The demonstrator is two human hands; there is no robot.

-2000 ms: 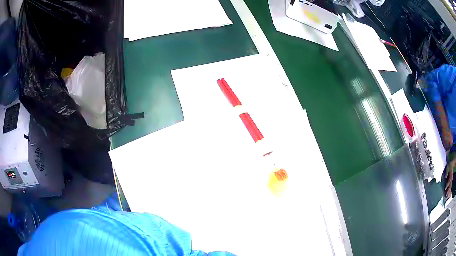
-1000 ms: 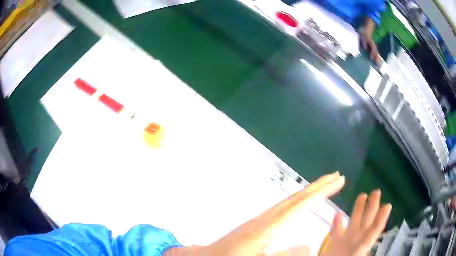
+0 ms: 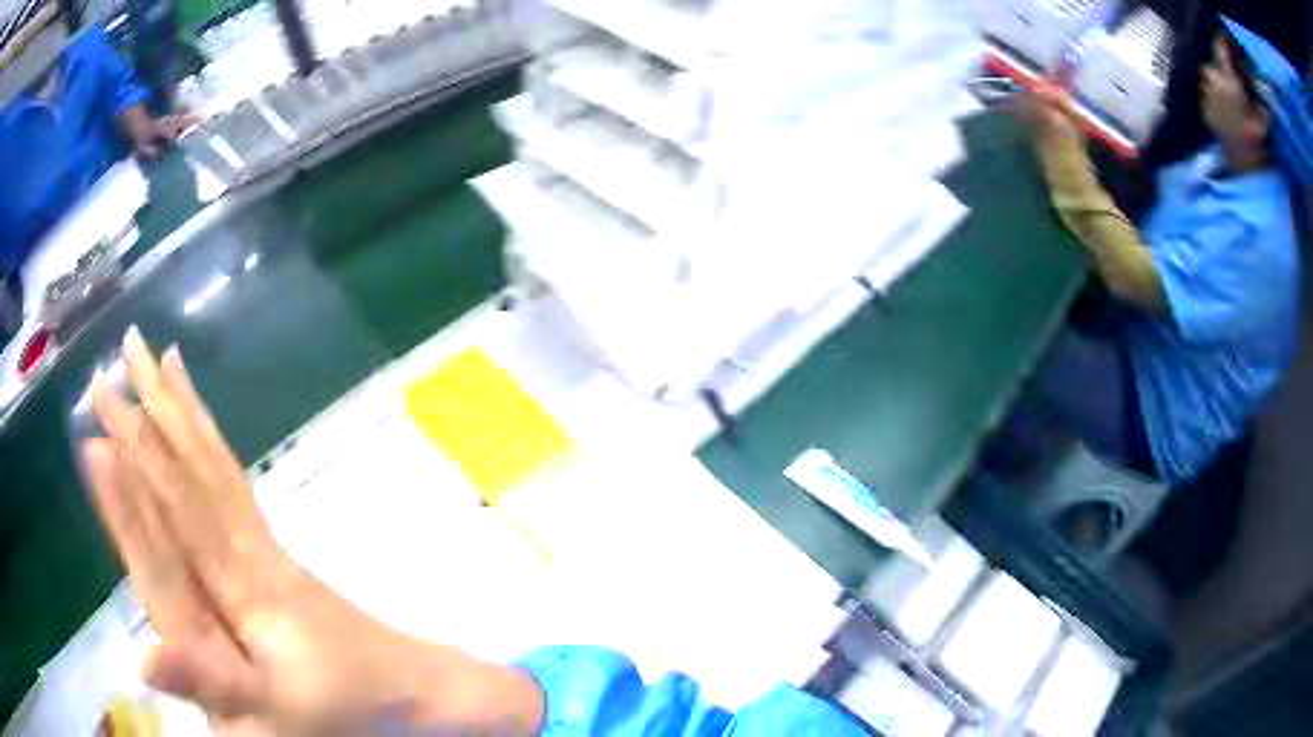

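My right hand reaches in from the bottom centre to the left side of the view, in a blue sleeve. It is bare, raised over the edge of the bench and conveyor, with fingers extended and nothing seen in it. My left hand is not seen. A flat bright yellow strip lies on the white paper right of my hand. A white and blue tube lies on the green bench top at the right, its pointed end towards white boxy units.
White housings are stacked high at the back centre. The green conveyor runs along the left. A person in blue sits at the right, arm on the bench. Another person is across the conveyor. A yellowish item shows at the bottom left.
The view has swung right, bringing in the stack, yellow strip and tube. The red strips and my left hand have left the picture. My right hand now shows at the left.
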